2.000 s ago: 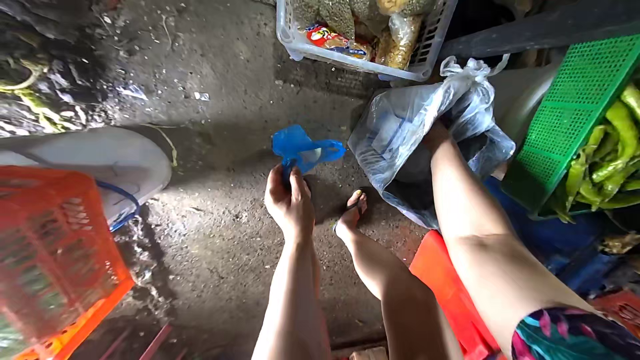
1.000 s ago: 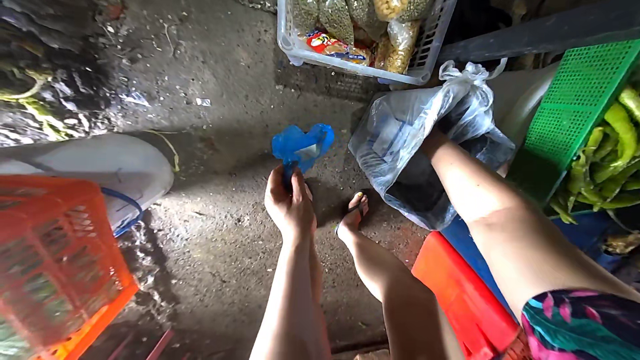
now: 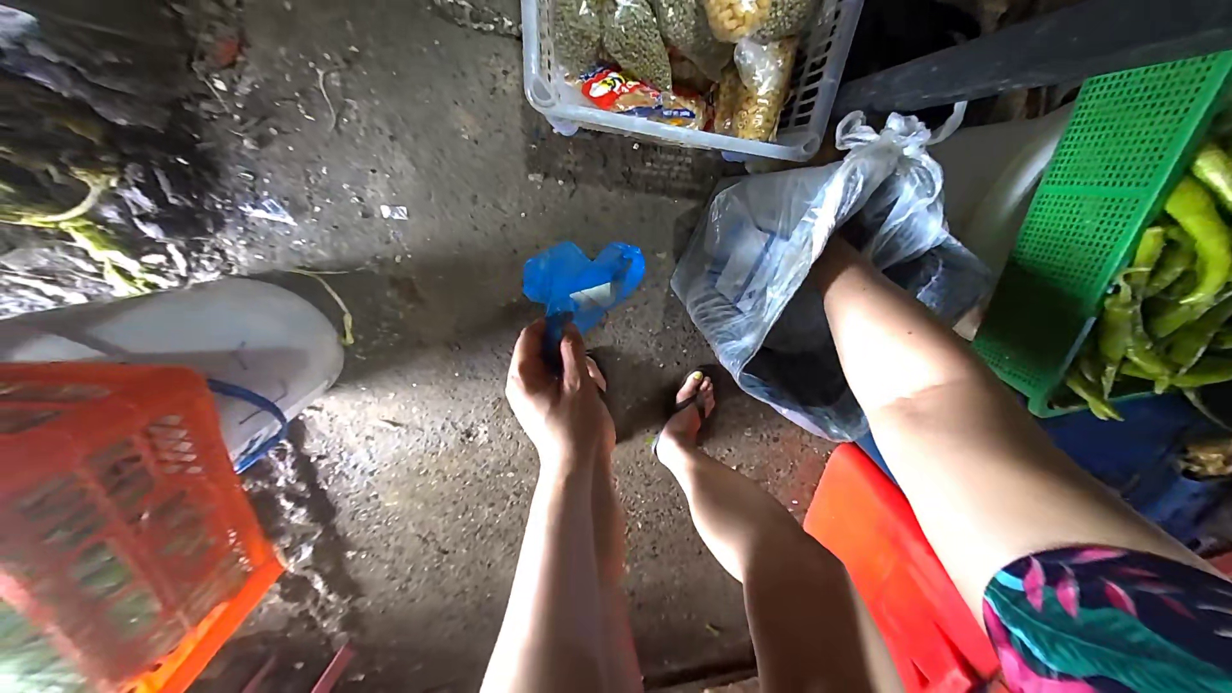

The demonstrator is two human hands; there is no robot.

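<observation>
My left hand (image 3: 558, 390) pinches the gathered end of a blue plastic bag (image 3: 587, 281) between thumb and fingers, above the concrete floor near my feet. Something pale shows on or in the blue bag. My right arm reaches into a large translucent plastic bag (image 3: 746, 255), whose top has a knot. The right hand is hidden inside it, so what it touches does not show.
A clear plastic basket (image 3: 674, 137) holds bagged seeds or beans. A green basket (image 3: 1107, 183) of green peppers stands at the right, beside a red plastic object (image 3: 895, 568). An orange crate (image 3: 135, 520) and a white container (image 3: 279, 337) are at the left.
The blue bag has changed shape above my left hand, its right part now raised rather than pointing sideways. My right arm stays inside the translucent bag.
</observation>
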